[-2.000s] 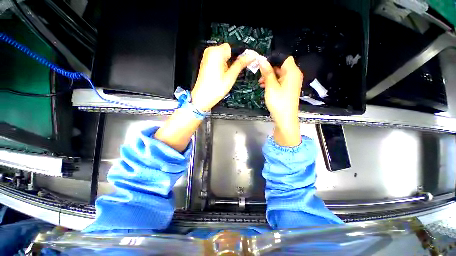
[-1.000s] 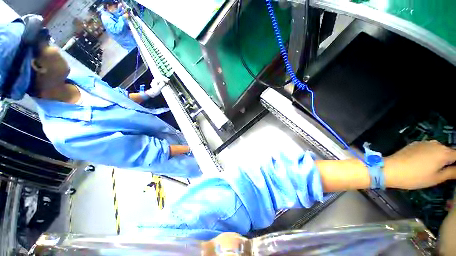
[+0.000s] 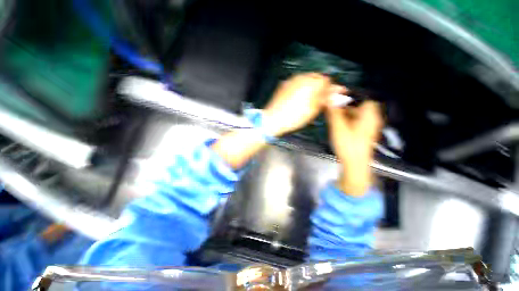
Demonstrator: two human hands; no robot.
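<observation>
The frame is strongly blurred. My left hand [image 3: 299,105], with a blue strap at the wrist, is over the parts bin, its fingertips close to those of my right hand [image 3: 354,128]. A small white scrap [image 3: 340,100] shows between the fingertips of both hands. A dark tip shows at my right fingers; I cannot tell what it is. Blurred green pieces [image 3: 318,59] lie in the black bin behind and below my hands.
The conveyor rail [image 3: 176,105] runs slanting below the bins. A flat black tray [image 3: 219,57] is left of the parts bin. A blue cord [image 3: 134,55] hangs at upper left. A dark flat device [image 3: 390,203] lies beside my right sleeve. A person's blue sleeve [image 3: 28,241] shows at lower left.
The view swung left to a coworker, then back over the bins. Both hands are in full view again, still together at the white scrap.
</observation>
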